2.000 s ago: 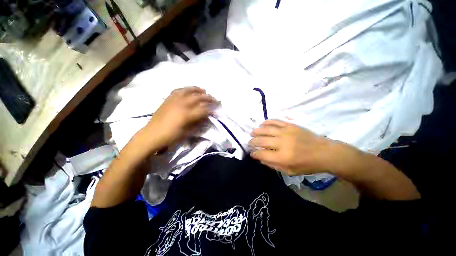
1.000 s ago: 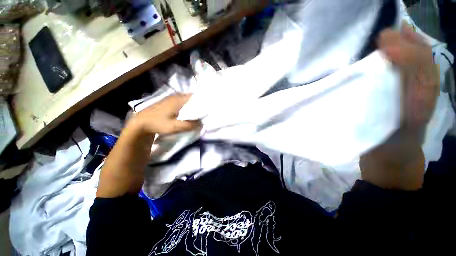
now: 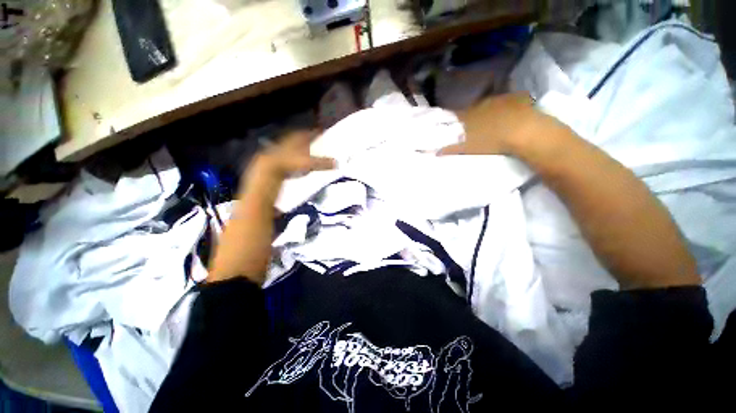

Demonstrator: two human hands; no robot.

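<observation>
A white garment (image 3: 387, 169) with navy trim lies bunched across my lap, below the table's front edge. My left hand (image 3: 294, 153) is at the left side of a raised white fold; it is blurred, and its fingertips meet the cloth. My right hand (image 3: 492, 125) is at the right side of the same fold, its fingers partly hidden by the cloth. Both hands hold the fold between them. Navy bands show on the cloth below my hands.
The pale wooden table (image 3: 234, 56) curves across the upper left. A black phone (image 3: 144, 40) and a grey metal part (image 3: 332, 10) lie on it. A white garment pile (image 3: 97, 258) is at the left, over a blue edge. More white cloth (image 3: 686, 113) hangs at the right.
My right hand has come down and inward from the far right with the cloth. My left hand has moved slightly right and up. The view has turned, so the table sits higher.
</observation>
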